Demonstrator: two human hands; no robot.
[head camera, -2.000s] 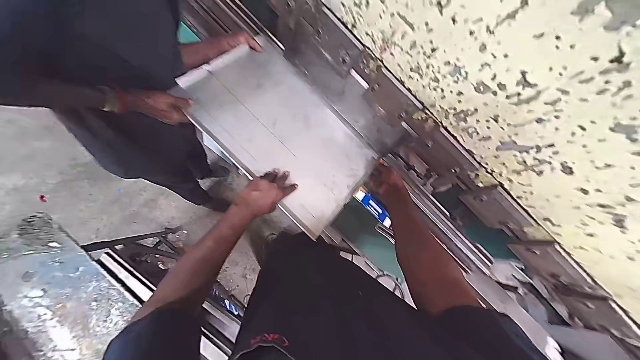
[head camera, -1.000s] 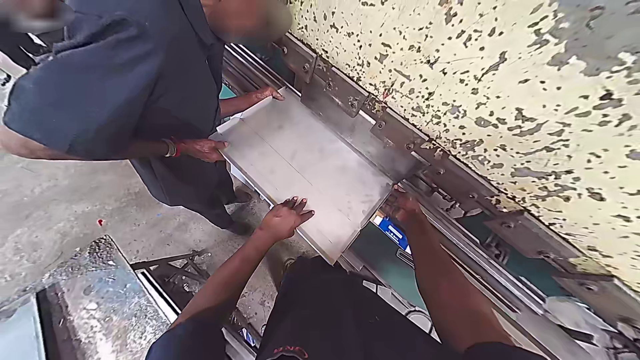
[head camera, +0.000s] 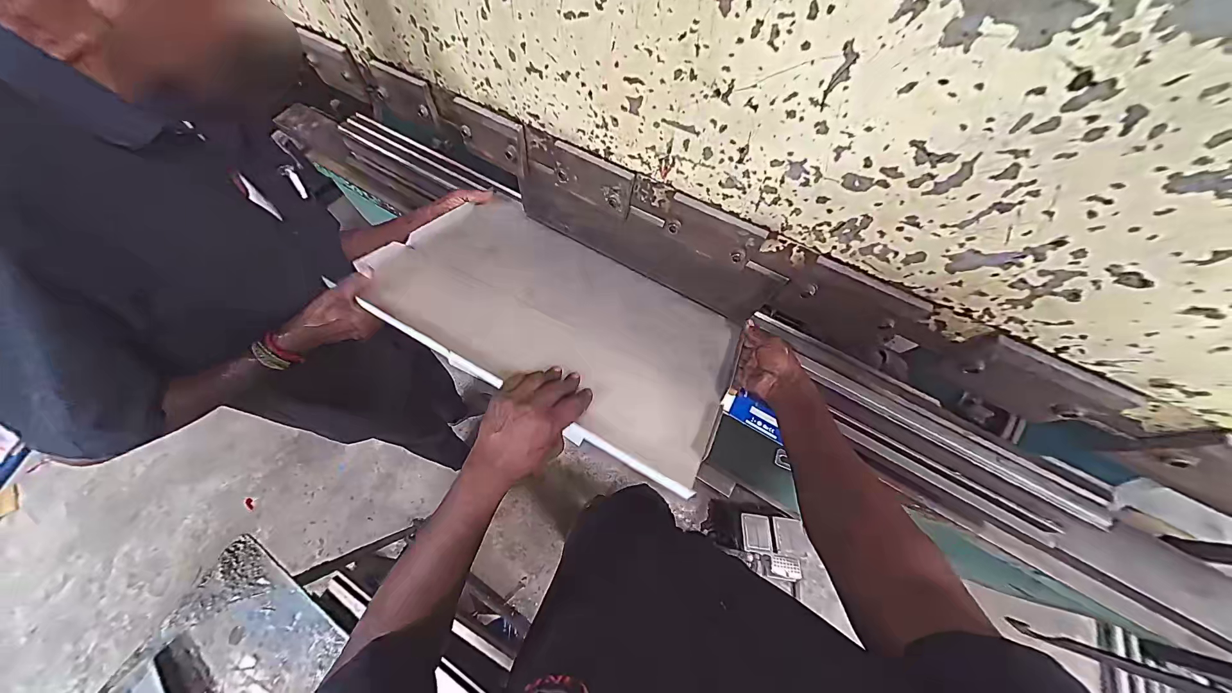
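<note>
A flat rectangular metal sheet with narrow folded edges lies at the bed of what looks like a press brake. My left hand grips its near long edge, fingers spread on the top face. At the sheet's right end, my right hand holds the edge, its fingertips partly hidden. A co-worker's two hands hold the left end, one at the near corner and the other at the far corner. The sheet's far long edge meets the machine's upper blade.
The co-worker stands at the left. Behind the sheet rises the machine's chipped cream-painted face. Long metal rails run to the lower right. A blue box sits below my right hand. A worn metal surface is at lower left.
The view has shifted, with more of the co-worker now in sight. Both my hands and the co-worker's hands keep their places on the sheet.
</note>
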